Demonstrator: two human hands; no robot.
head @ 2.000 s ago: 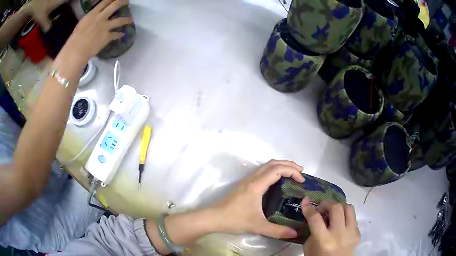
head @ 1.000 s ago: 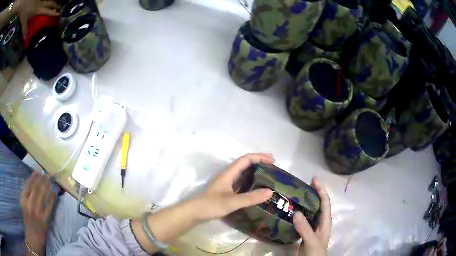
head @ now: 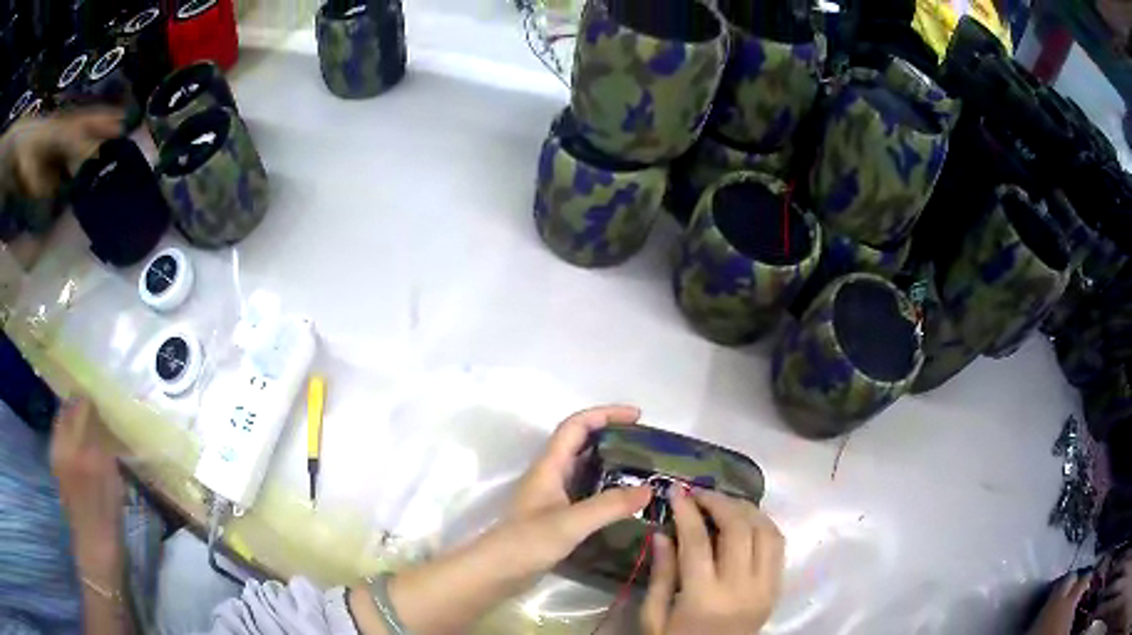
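Observation:
A camouflage speaker body [head: 695,459] lies on its side on the plastic sheeting at the near edge, its side opening facing up. My left hand [head: 546,509] grips its left end, with the thumb at the opening. My right hand [head: 726,558] has its fingertips at the opening, on small parts with white and dark bits; they are too small and covered to tell apart. A thin red lead wire [head: 641,566] hangs from the opening over the body's near side.
Camouflage speaker bodies [head: 602,205] are stacked at the right. At the left are a power strip [head: 255,416], a yellow screwdriver [head: 315,428], round white units [head: 166,279] and more speaker bodies [head: 214,180]. Coworkers' hands [head: 85,465] show at the left edge, another [head: 1059,610] at bottom right.
The view has shifted. My right hand's fingers have come from the body's right end onto the opening. The red wire now hangs closer to the body. A coworker's arm has left the upper left.

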